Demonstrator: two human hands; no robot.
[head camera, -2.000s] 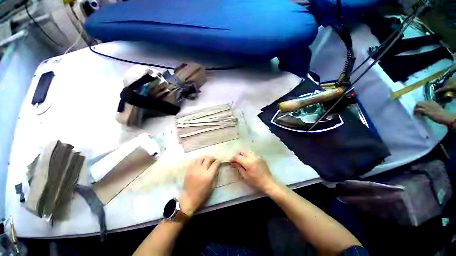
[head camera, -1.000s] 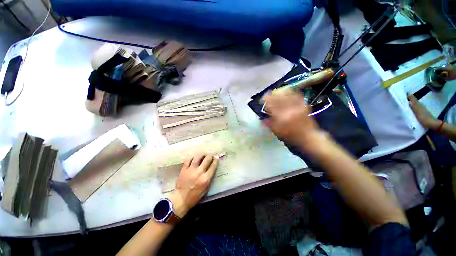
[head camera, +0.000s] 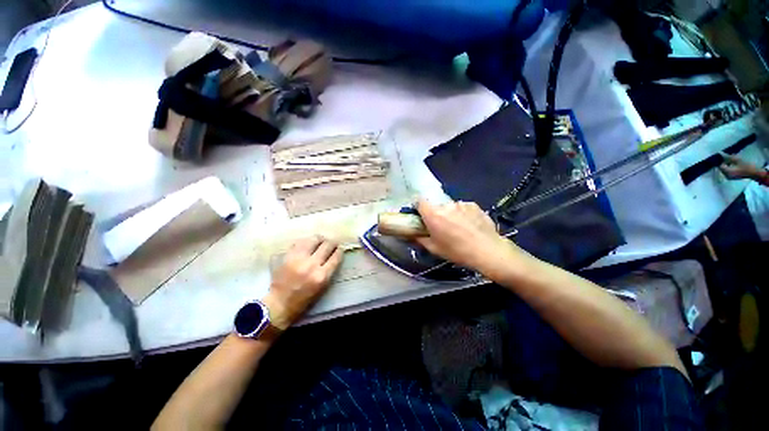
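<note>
A beige fabric piece (head camera: 358, 264) lies flat at the table's front edge, partly under my fingers. My left hand (head camera: 303, 274) presses on it with the fingertips; the part under the palm is hidden. My right hand (head camera: 455, 237) is closed around the wooden handle of the steam iron (head camera: 405, 255). The iron's pointed tip faces left, at the right end of the piece, close to my left fingertips. Pressed pieces (head camera: 333, 198) lie overlapping just beyond my hands.
Stacks of cut pieces (head camera: 42, 252) stand at left, with a grey tie strip (head camera: 114, 307) beside them. A pale piece (head camera: 169, 220) partly covers a beige one. A tied bundle (head camera: 228, 97) lies behind. The black rest cloth (head camera: 489, 160) is at right. Another person's hand (head camera: 742, 168) is far right.
My right hand has left the fabric, taken hold of the iron's handle and brought the iron left, off the black cloth to the piece. My left hand stays on the fabric.
</note>
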